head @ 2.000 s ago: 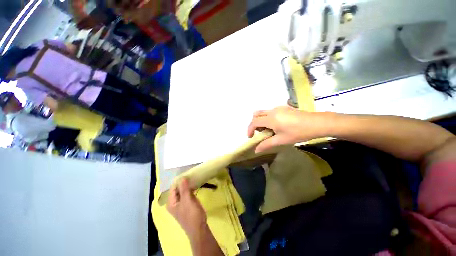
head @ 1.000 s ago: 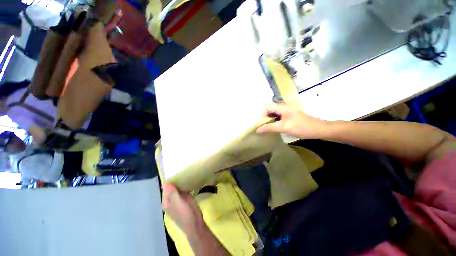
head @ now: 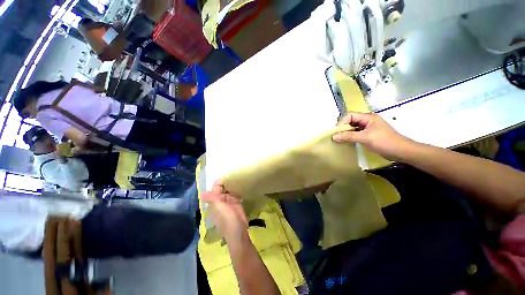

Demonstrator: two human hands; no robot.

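Note:
A floppy cover panel (head: pixel 288 171), khaki-olive with a yellow edge, is stretched between both hands along the front edge of the white table (head: pixel 259 103). My left hand (head: pixel 227 212) pinches its left corner. My right hand (head: pixel 368 133) pinches its right end between thumb and fingers. A yellow strip (head: pixel 352 95) runs from under the sewing machine head (head: pixel 354 40) down toward my right hand. A khaki part of the material (head: pixel 351 213) hangs over my lap. The needle is not clearly visible.
A stack of yellow panels (head: pixel 259 248) lies below the table's front-left edge. A black coiled cable (head: pixel 514 68) lies at the far right. A person in a lilac top (head: pixel 86 109), another in a cap and someone's dark-clothed body are at left. Red crates (head: pixel 183 31) stand behind.
My hands have moved farther apart since two seconds ago, with the panel spread wider between them. The view has shifted, and a dark-clothed person now shows at lower left.

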